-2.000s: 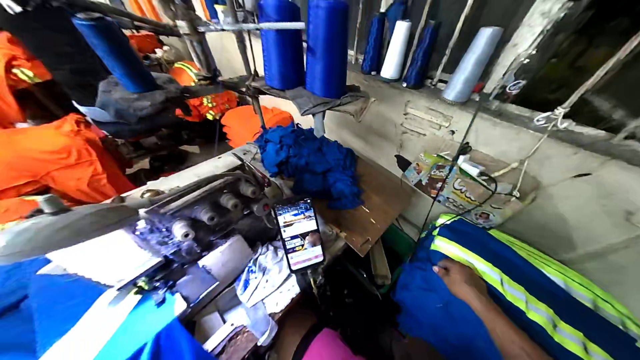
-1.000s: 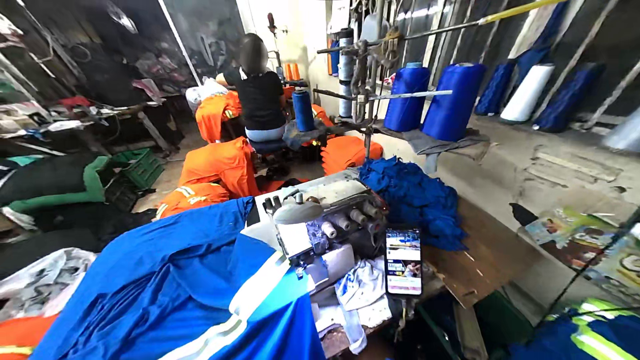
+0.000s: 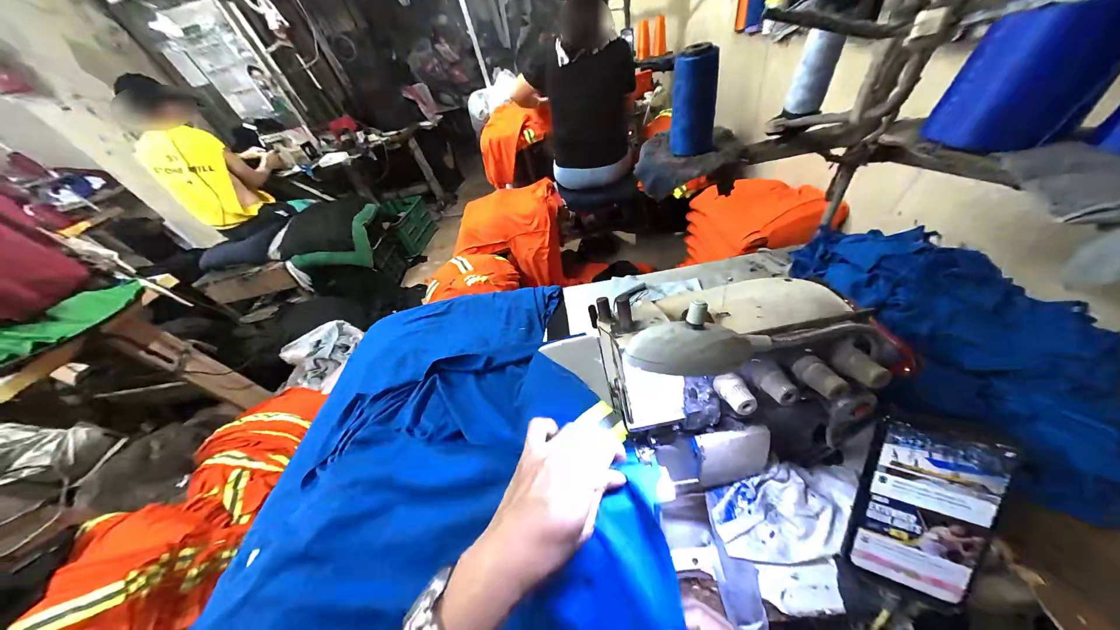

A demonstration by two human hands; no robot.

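Observation:
My left hand [image 3: 560, 481], with a watch at the wrist, pinches the edge of blue fabric [image 3: 394, 490] and a reflective strip [image 3: 604, 420] just left of the needle area of an overlock sewing machine [image 3: 744, 350]. The blue fabric spreads over the table to the left and front. At the bottom edge, a small patch of skin below the machine may be my right hand [image 3: 704, 612]; its fingers and hold cannot be made out. A lit smartphone [image 3: 932, 507] stands right of the machine, beside a crumpled white cloth [image 3: 783, 512].
Blue cloth scraps [image 3: 954, 350] are heaped behind the phone. Blue thread cones [image 3: 696, 101] stand on a wooden rack [image 3: 875, 144]. Orange garments [image 3: 166, 551] lie at the lower left and beyond the table. A person in black [image 3: 591, 96] and a person in yellow [image 3: 188, 175] sit farther back.
The view has swung left. A hand lay on blue cloth with yellow stripes at the right two seconds ago; now my left hand is on the fabric by the machine.

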